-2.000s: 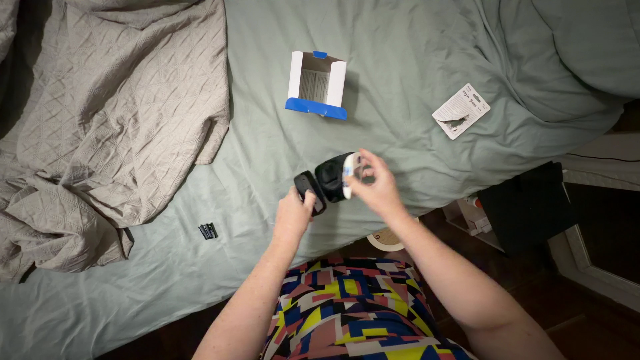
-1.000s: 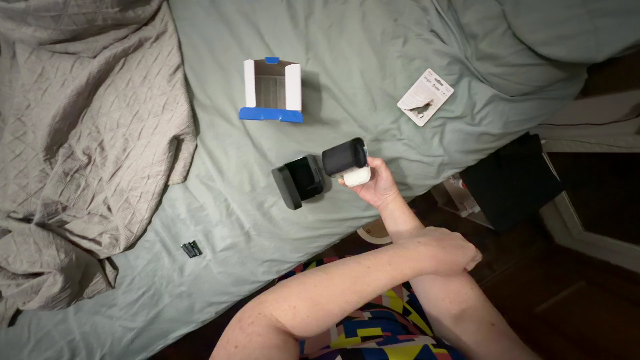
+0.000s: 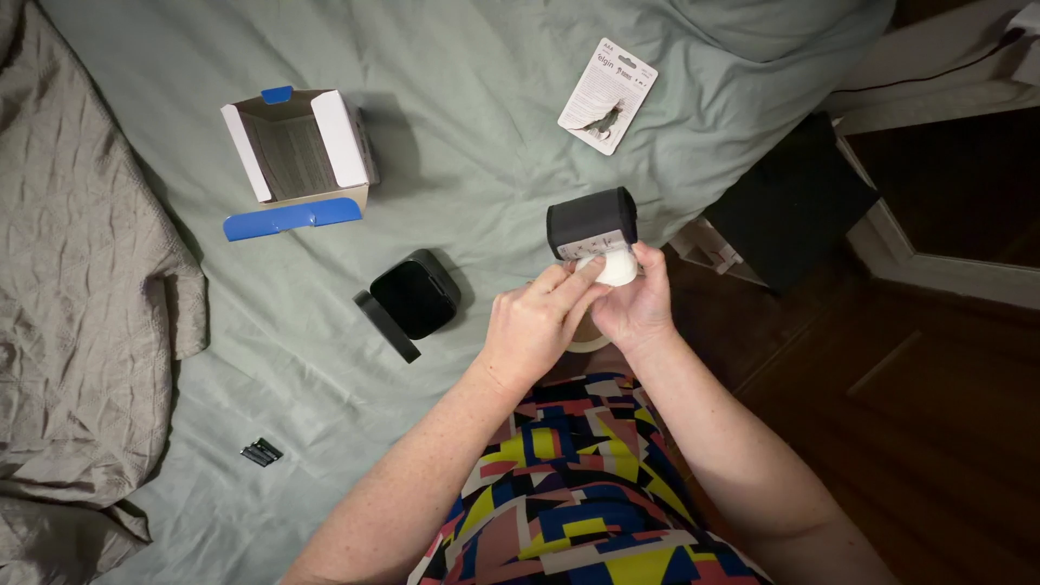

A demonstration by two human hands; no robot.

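A wrist blood pressure monitor, a white unit (image 3: 615,267) on a dark cuff (image 3: 592,215), is held just off the bed's near edge. My right hand (image 3: 638,301) grips the white unit from the right and below. The fingers of my left hand (image 3: 540,317) rest on the unit from the left; whether they grip it is hard to tell. The cuff is rolled into a loop and bears a light printed strip. Left of my hands an open black case (image 3: 415,294) lies on the sheet, its lid folded to the lower left. Small dark batteries (image 3: 261,452) lie together at the lower left.
An open white box with blue flaps (image 3: 341,138) stands at the upper left. A torn AAA battery blister card (image 3: 608,96) lies at the upper right. A rumpled beige blanket (image 3: 89,268) covers the left side. Past the bed's edge are a dark panel (image 3: 792,203) and a wooden floor.
The black case, in my left hand two seconds ago, now lies open on the bed. My left hand has come from across my right forearm to the white unit. The view has shifted.
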